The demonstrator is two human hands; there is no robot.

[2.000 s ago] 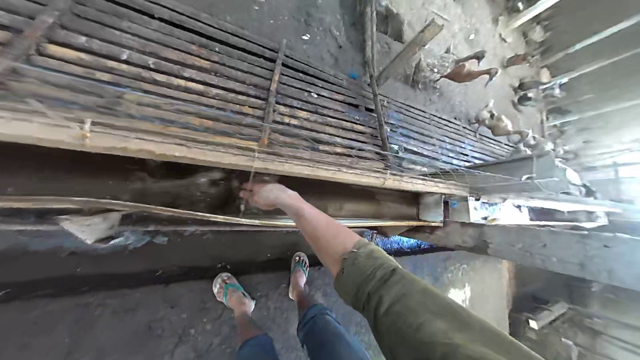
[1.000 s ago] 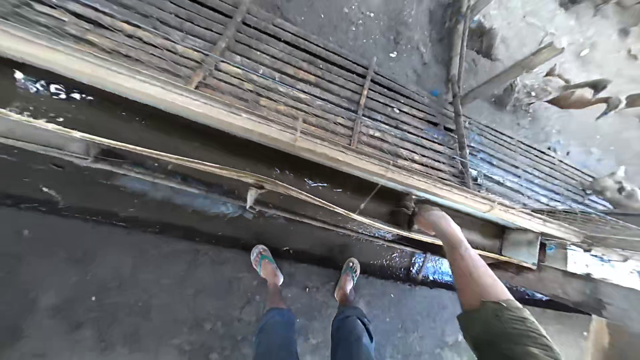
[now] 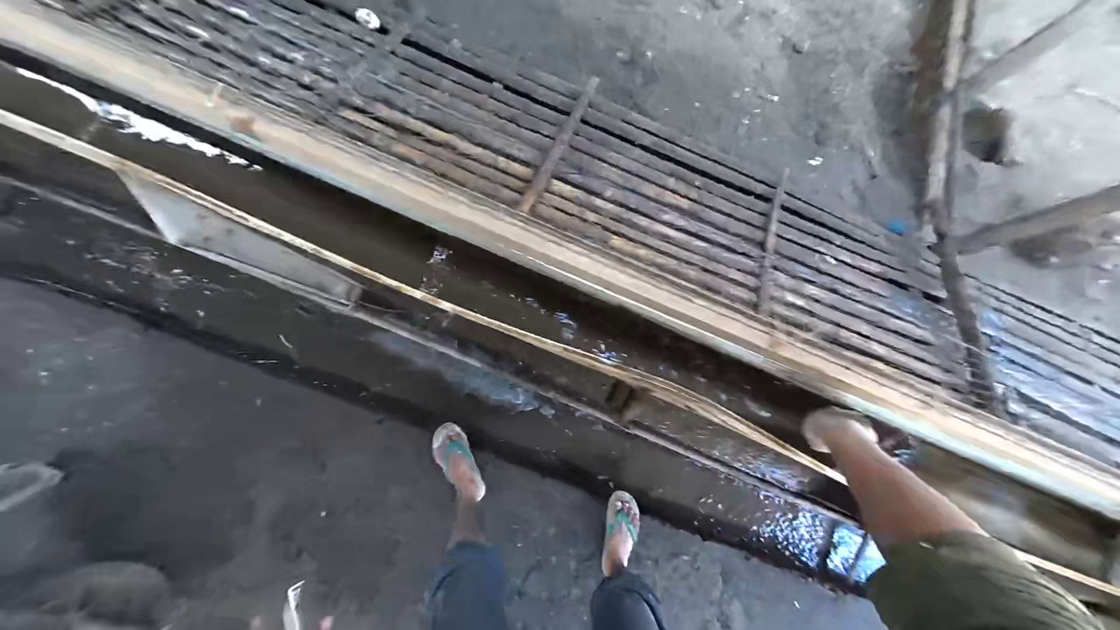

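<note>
My right hand reaches down into a long, narrow trough of dark liquid, between its wooden far rail and its thin, bent near edge. The hand is blurred and its fingertips are hidden, so its grip is unclear. At the bottom edge, left of my feet, only fingertips of my left hand show, on either side of a thin white thing. Whether they grip it cannot be told. A pale panel hangs below the trough's near edge on the left.
Beyond the trough lies a slatted floor of dark poles with crosspieces. Wooden posts stand at the upper right. My sandalled feet are on the dark ground by a wet channel.
My right hand has stayed in the trough. Fingertips of my left hand and the white thing have come into view at the bottom left. The birds seen earlier are out of view.
</note>
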